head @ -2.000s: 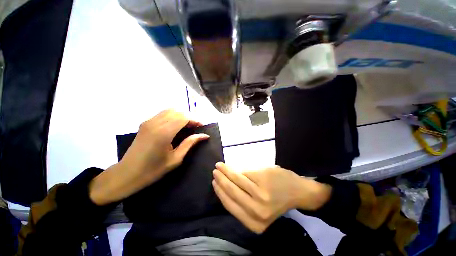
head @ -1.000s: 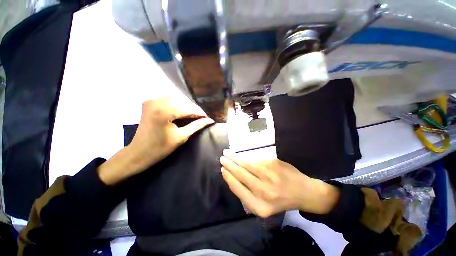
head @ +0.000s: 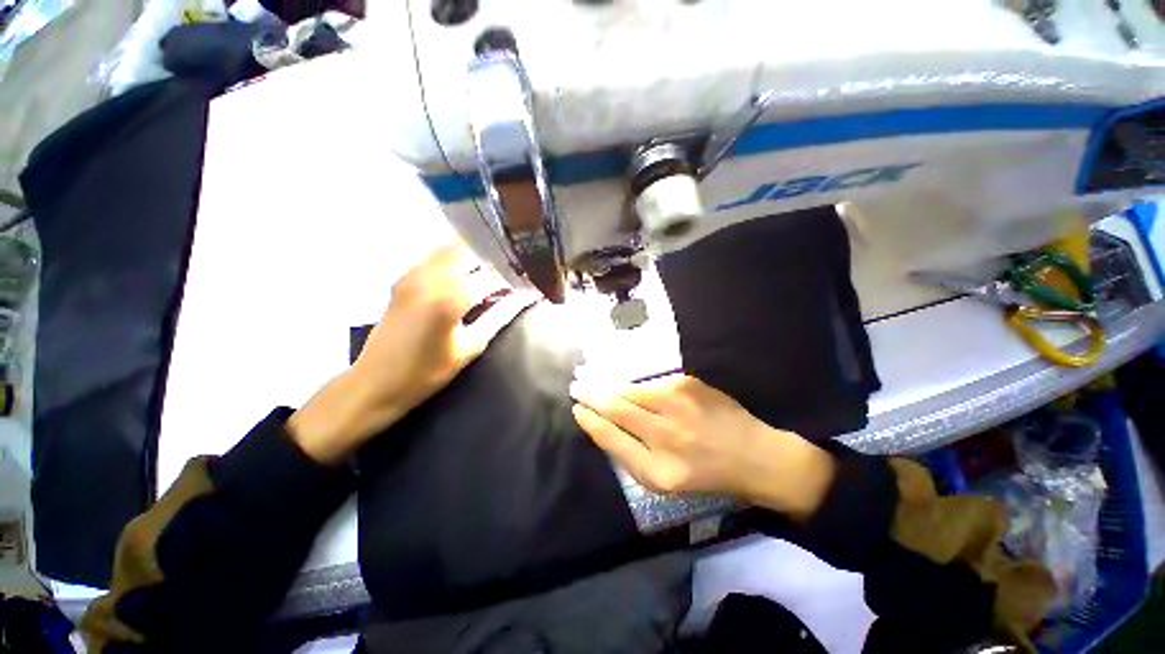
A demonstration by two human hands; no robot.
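Observation:
A large black cloth piece (head: 492,460) lies on the white machine table and hangs over its front edge towards my lap. My left hand (head: 441,319) holds its upper edge between thumb and fingers, just left of the presser foot (head: 616,275). My right hand (head: 684,434) lies with its fingertips at the cloth's right edge, below the needle plate (head: 652,339); whether it grips the cloth cannot be told. The needle area is glaring and partly hidden behind the machine head's metal guard.
The white machine head (head: 818,141) with a blue stripe spans above. Small black cut pieces (head: 767,319) lie right of the needle, scissors (head: 1058,307) further right. A blue crate (head: 1111,524) with clear bags stands lower right. Long black cloth (head: 109,332) lies at left, scraps (head: 256,45) behind.
The black cloth has moved up to the presser foot, with my left hand holding its edge. My right hand has moved slightly up. The view has shifted, showing more of the table's back.

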